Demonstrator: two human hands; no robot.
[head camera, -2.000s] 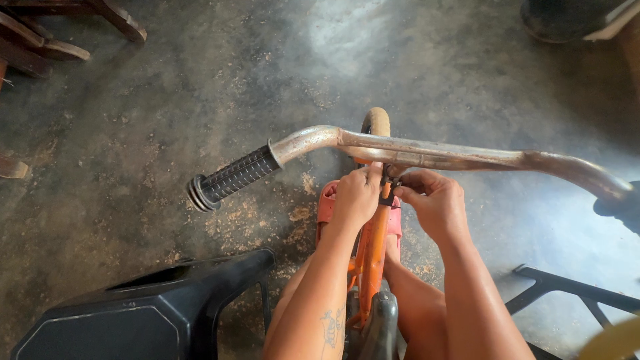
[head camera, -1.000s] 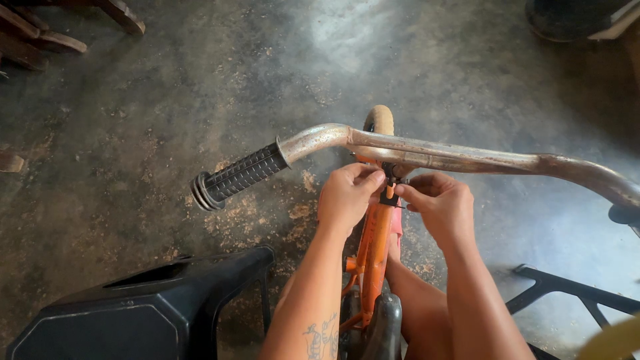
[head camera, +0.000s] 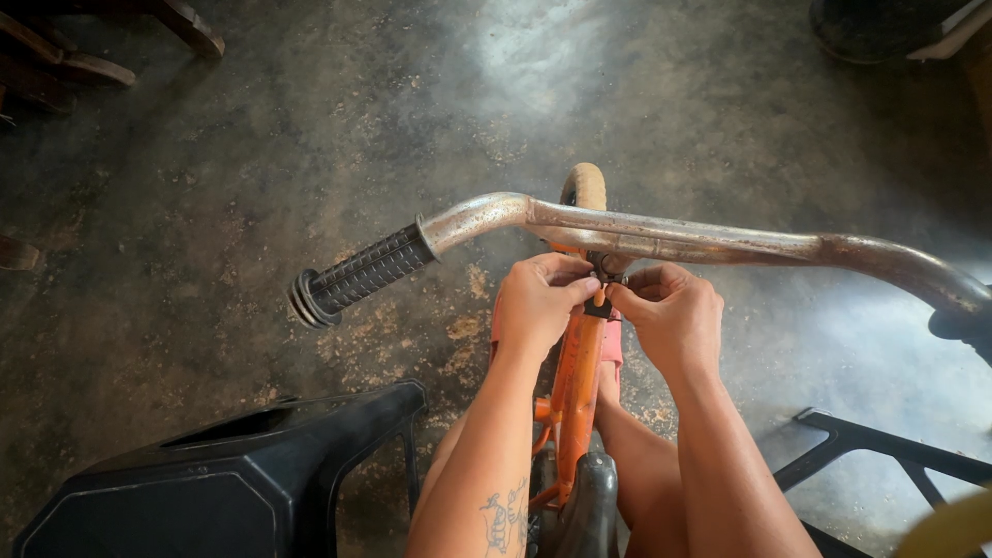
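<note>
A small orange bicycle frame stands between the person's legs, with a worn metal handlebar across its front. My left hand pinches at the dark clamp below the bar. My right hand meets it from the other side, thumb and fingertips on the same fitting. A small orange piece shows between the fingertips; which hand grips it, I cannot tell. The black rubber grip covers the handlebar's left end. Beyond the bar is the tan front tyre; the black saddle is nearest.
A black plastic stool lies at the lower left, and black plastic legs show at the lower right. Wooden furniture legs are at the upper left. A dark container stands at the upper right on the concrete floor.
Both hands stay at the clamp while their fingers shift. My left hand has moved slightly away from the stem since the oldest frame, and the small orange piece has come into view.
</note>
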